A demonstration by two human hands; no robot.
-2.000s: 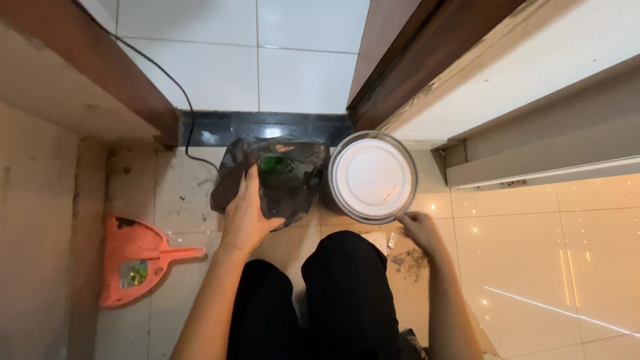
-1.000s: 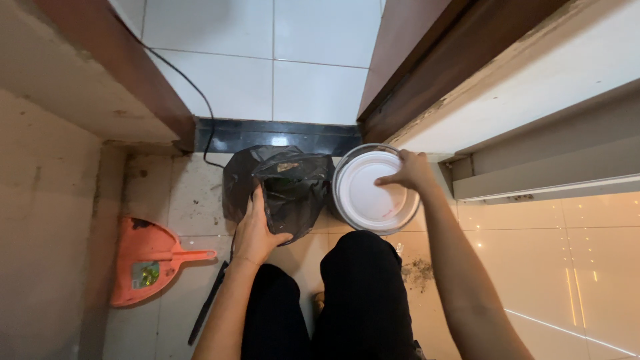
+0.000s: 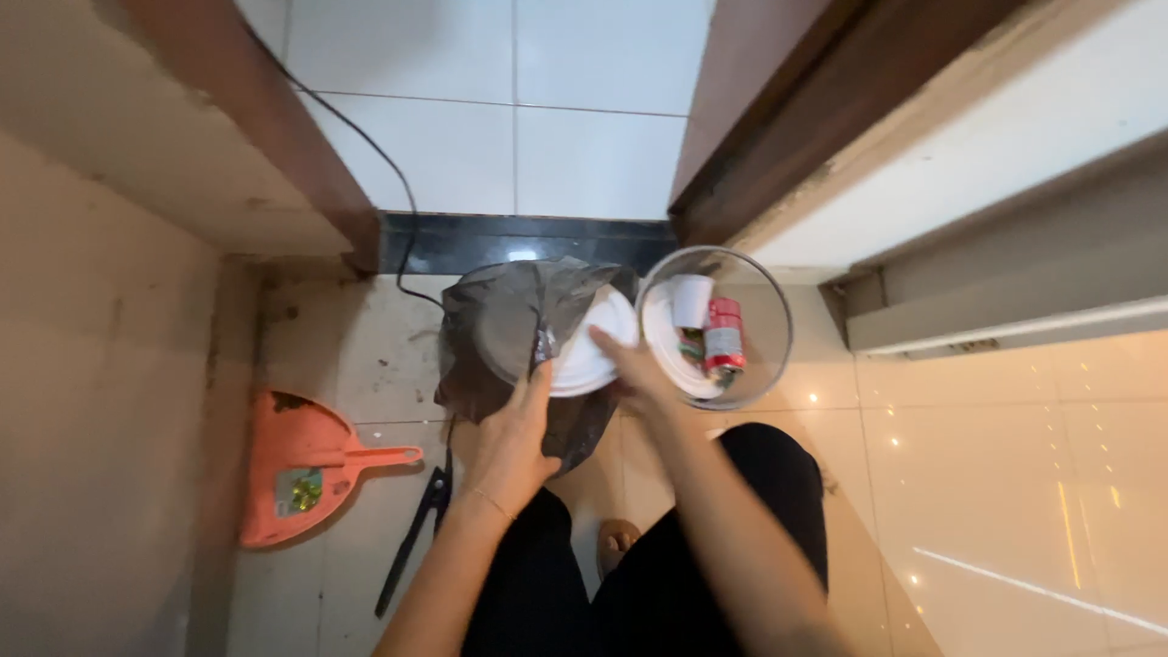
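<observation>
My left hand [image 3: 520,433] grips the near edge of a black plastic bag [image 3: 488,319], which stands with its mouth spread. My right hand [image 3: 639,365] holds white round plates [image 3: 589,370] by their right side, partly inside the bag; part of their outline shows dimly through the thin plastic. Just right of the bag stands a round clear-walled bin [image 3: 787,333]. Inside the bin are a red and silver can [image 3: 724,336], a white cup [image 3: 692,301], another white plate [image 3: 659,333] and small wrappers.
An orange dustpan [image 3: 338,447] with wrappers in it lies at the left. Near it is a long black object [image 3: 411,547] on the floor. A dark cable [image 3: 397,173] runs over the black threshold [image 3: 584,239] behind the bag. Walls and door frames stand on both sides.
My right hand has moved left from the bin to the bag with white plates. The can and cup now show inside the bin, where a white plate covered the view before.
</observation>
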